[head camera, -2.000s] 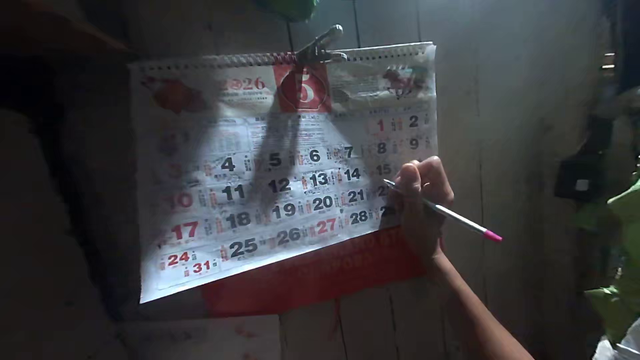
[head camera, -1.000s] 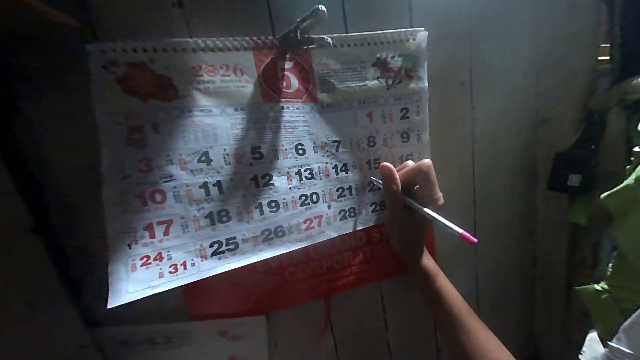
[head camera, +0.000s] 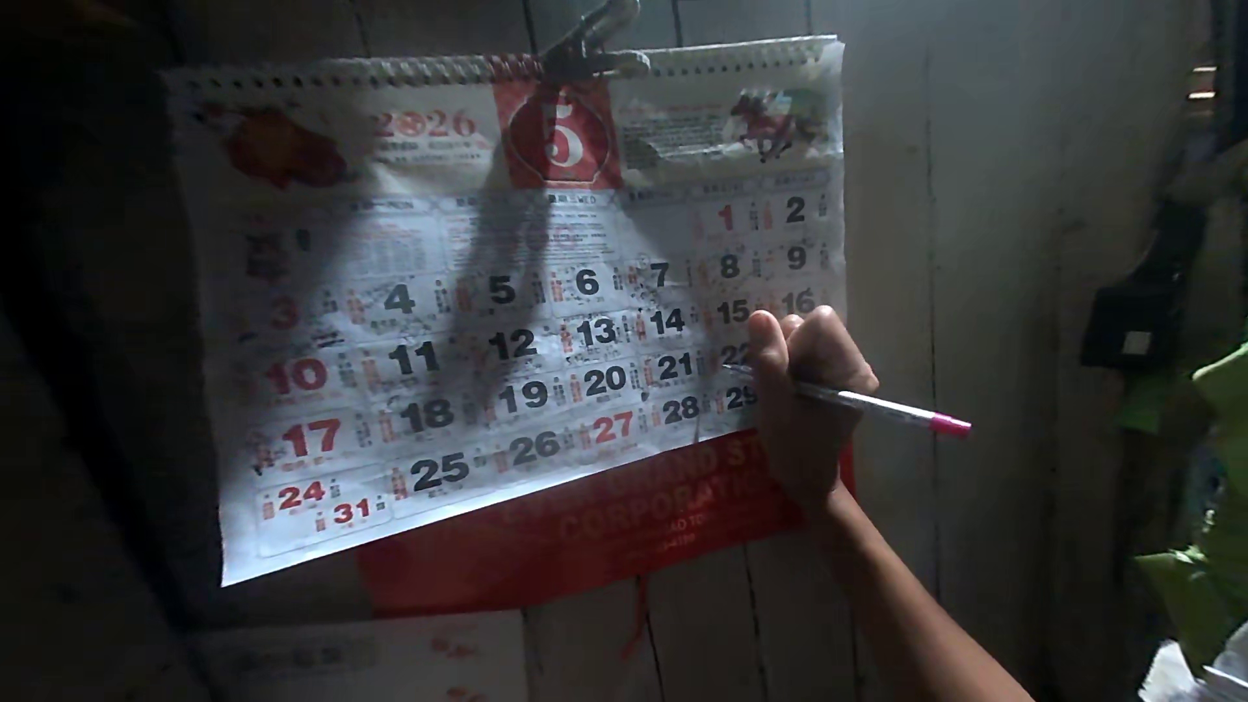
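A spiral-bound paper wall calendar hangs slightly tilted on a wooden wall, its lower left corner lifted away from the red backing sheet. A spring clamp grips its top edge. My right hand holds a pen with a clear barrel and pink end. The pen's tip points left, at the space between the 21 and 22 squares; whether it touches the paper I cannot tell. That hand covers part of the calendar's lower right. My left hand is not in view.
Behind the calendar is the plank wall. Another printed sheet hangs below. A dark object hangs at the right, near green material. A red string dangles under the backing sheet.
My right hand and the pen have moved slightly down the calendar's right side, the tip now lower against the date squares. The view has shifted a little.
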